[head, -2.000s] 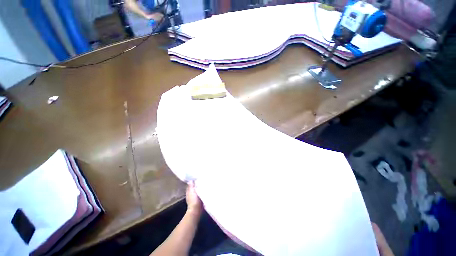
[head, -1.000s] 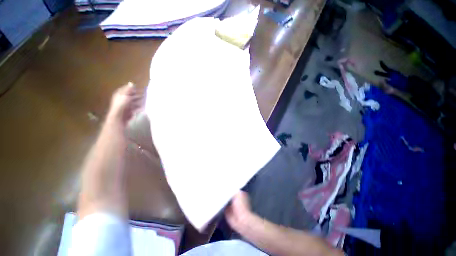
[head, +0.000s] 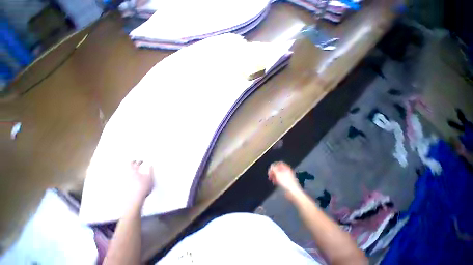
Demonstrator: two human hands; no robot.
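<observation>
A curved cut bundle (head: 171,108) with a white top and layered dark and pink edges lies on the brown table, along its near edge. A yellow weight (head: 256,74) sits on its far right part. My left hand (head: 142,176) is over the near part of the bundle, fingers partly bent; whether it presses on the top is unclear. My right hand (head: 280,173) is off the table's edge above the floor, loosely curled, blurred, away from the bundle.
The brown table (head: 57,114) carries a fabric lay (head: 202,18) behind and another cut bundle (head: 49,235) at near left. The silver base plate (head: 319,39) stands at the back. Fabric offcuts (head: 371,212) and blue material (head: 430,207) lie on the floor at right.
The bundle, earlier overhanging the table's edge in my hands, now lies on the table, turned and shifted left. My right hand has let go and moved right; my left hand has come over the top.
</observation>
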